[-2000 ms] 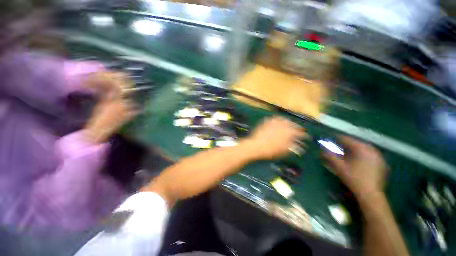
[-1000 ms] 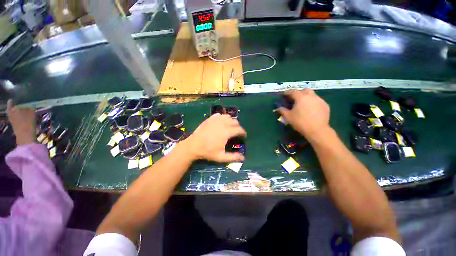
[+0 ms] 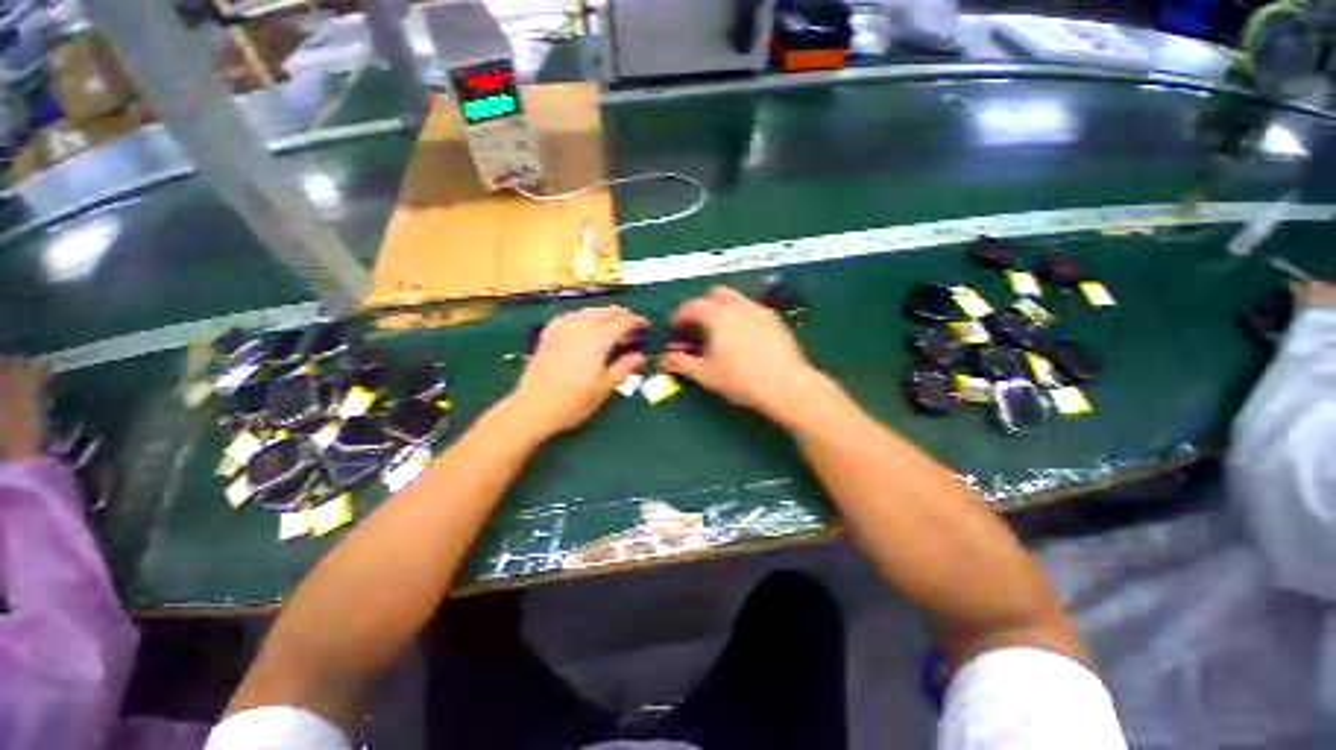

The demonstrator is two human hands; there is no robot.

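My left hand (image 3: 574, 364) and my right hand (image 3: 737, 344) are close together over the middle of the green belt (image 3: 703, 454). Each hand has its fingers around a dark watch unit, the left one (image 3: 627, 349) and the right one (image 3: 683, 343), mostly covered by the fingers. White and yellow-edged batteries (image 3: 661, 387) show just below the fingers. Another dark unit (image 3: 784, 301) lies behind my right hand.
Watch units with batteries lie in a pile (image 3: 293, 396) at left and a group (image 3: 1011, 359) at right. A lit power supply (image 3: 491, 125) stands on a wooden board (image 3: 440, 220), its white lead curving right. People's sleeves show at both sides.
My hands have come together in the middle, my right hand moving left. The units lying separately near my hands are now gathered at the fingers. The view has shifted right.
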